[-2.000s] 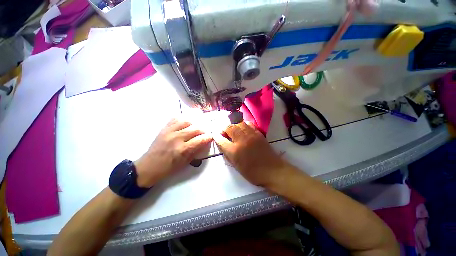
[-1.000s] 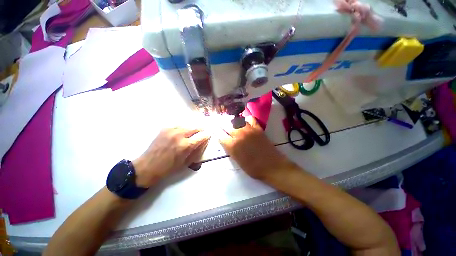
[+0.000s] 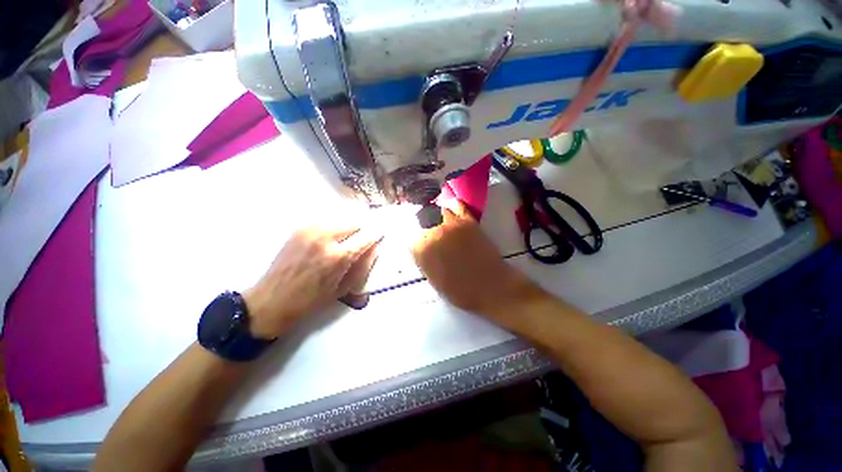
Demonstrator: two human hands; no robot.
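The white sewing machine (image 3: 397, 83) stands across the top, its needle area lost in bright lamp glare. A magenta fabric piece (image 3: 469, 187) shows behind and right of the needle area; the rest is washed out by glare or hidden by the hands. My left hand (image 3: 314, 267) lies on the table left of the needle, fingertips in the glare. My right hand (image 3: 462, 258) is bent just right of the needle, fingertips at the fabric. Whether the fingers grip or press the fabric cannot be seen.
Black-handled shears (image 3: 559, 221) lie right of my right hand, with yellow and green loops (image 3: 563, 146) behind. Magenta and pale panels (image 3: 60, 304) lie at the left. A purple pen-like tool (image 3: 731, 206) lies at the right. A white box (image 3: 198, 23) stands at the far edge.
The camera view has shifted slightly. Less magenta fabric shows beside the needle than two seconds ago. Both hands stay close to the needle area, with my right fingers a little further back.
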